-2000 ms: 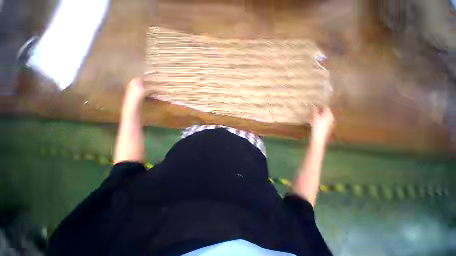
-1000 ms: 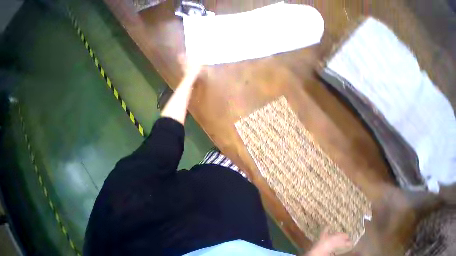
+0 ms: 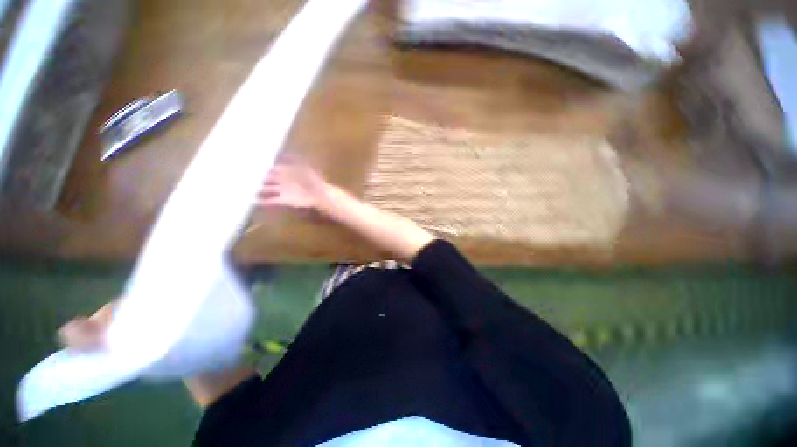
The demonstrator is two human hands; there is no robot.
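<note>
A long white paper pattern piece (image 3: 227, 157) is lifted at a slant on the left, blurred, its near end curling past the table's front edge. My left hand (image 3: 87, 332) grips it near that end, partly hidden by the paper. My right hand (image 3: 295, 183) is at the paper's right edge, fingers stretched towards it; whether it grips is unclear. A tan tweed panel (image 3: 498, 183) lies flat on the brown table to the right of my right hand, untouched. A small silver-grey metallic tool (image 3: 140, 122) lies on the table left of the paper.
A thick bundle with a white top (image 3: 542, 26) and shaggy grey-brown sides lies at the back right. Another grey-brown pile (image 3: 79, 113) with white on it stands at the far left. The table's front edge (image 3: 524, 255) borders the green floor.
The white paper has been lifted off the table by my left hand. My right hand has left the tweed panel and moved left to the paper. The view has turned.
</note>
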